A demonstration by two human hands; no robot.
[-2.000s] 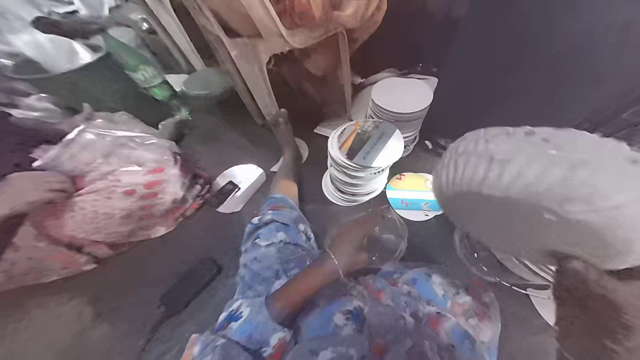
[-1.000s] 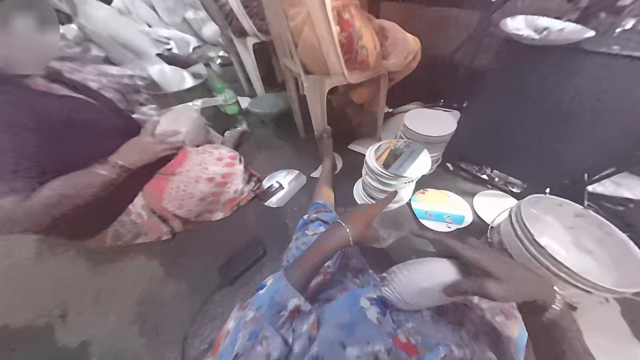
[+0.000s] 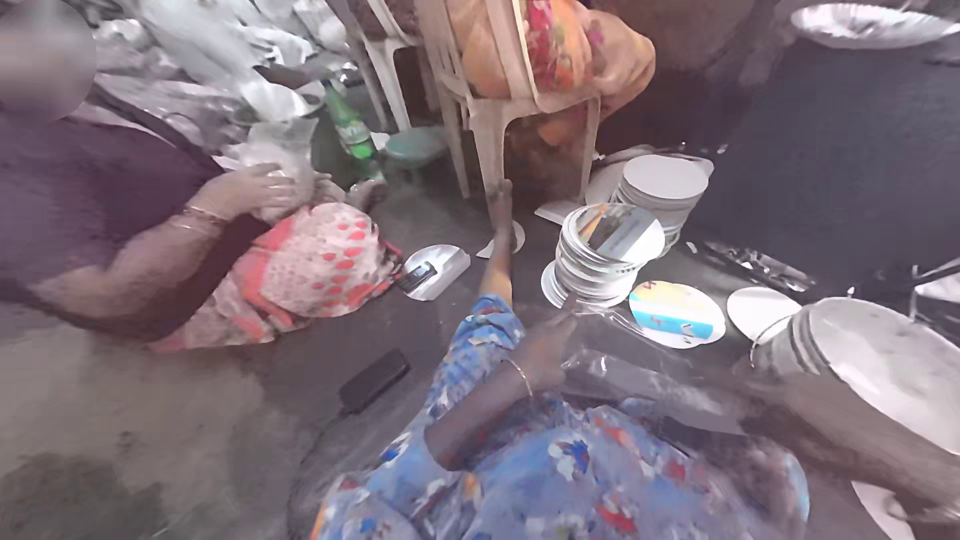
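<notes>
My left hand [image 3: 551,349], with a thin bangle at the wrist, is over my lap and grips the edge of a sheet or bag of clear plastic [image 3: 645,382]. Just beyond its fingers stands a stack of round discs [image 3: 600,259] with a shiny top. My right hand [image 3: 832,424] is blurred, low at the right, beside a tilted stack of large whitish round plates or bowls [image 3: 892,360]; whether it holds anything cannot be told. A printed oval piece [image 3: 677,313] and a white disc [image 3: 761,311] lie between the two stacks.
Another disc stack [image 3: 664,184] stands behind. A dark phone-like object [image 3: 373,380] and a silvery piece [image 3: 437,271] lie on the floor. At left sits a person [image 3: 112,217] handling thin plastic. Beyond are a green bottle [image 3: 349,124] and a plastic chair [image 3: 491,112] with someone seated.
My right hand has moved right, away from the pale plate over my lap, toward the large tilted stack. My left hand stays near the shiny-topped stack. The view has turned since the first frame.
</notes>
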